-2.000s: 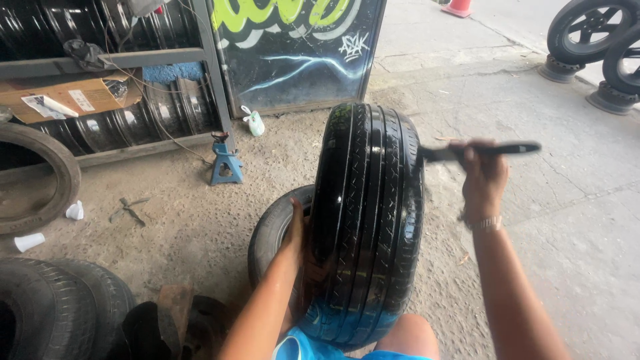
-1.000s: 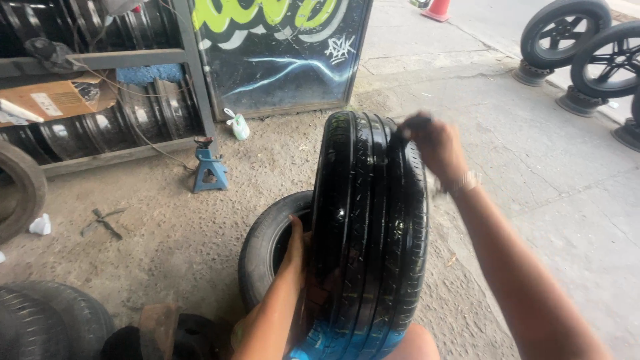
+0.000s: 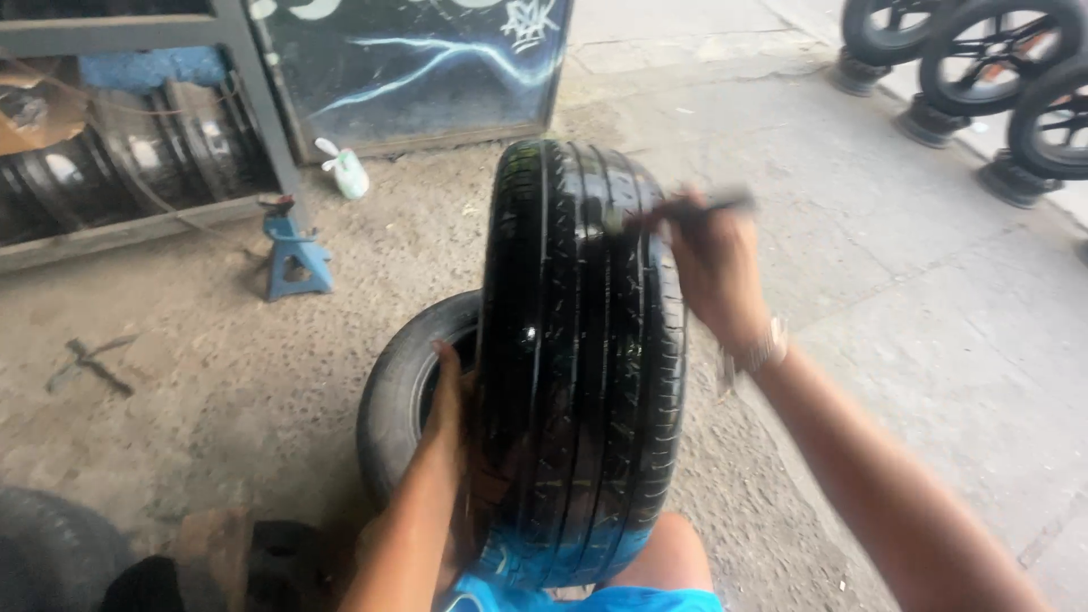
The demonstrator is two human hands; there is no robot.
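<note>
A car tire (image 3: 586, 340) with a wet, glossy black tread stands upright in front of me, its lower end against my blue clothing. My left hand (image 3: 450, 399) is at its left side, thumb up, steadying it; the fingers are partly hidden behind the tire. My right hand (image 3: 718, 263) grips a dark-handled brush (image 3: 722, 204), blurred by motion, whose tip is on the upper right of the tread. A second, duller tire (image 3: 399, 391) lies behind the first one, to the left.
A blue jack stand (image 3: 296, 259), a tied plastic bag (image 3: 347, 172) and a cross-shaped metal tool (image 3: 92, 364) are on the rough ground. A rack (image 3: 246, 110) of rims is at the upper left. Wheels (image 3: 999, 55) stand at the upper right. More tires (image 3: 51, 544) lie at the lower left.
The brush in my right hand has moved from the tread's right edge onto the tread. My left hand stays at the tire's left side. The view has shifted somewhat.
</note>
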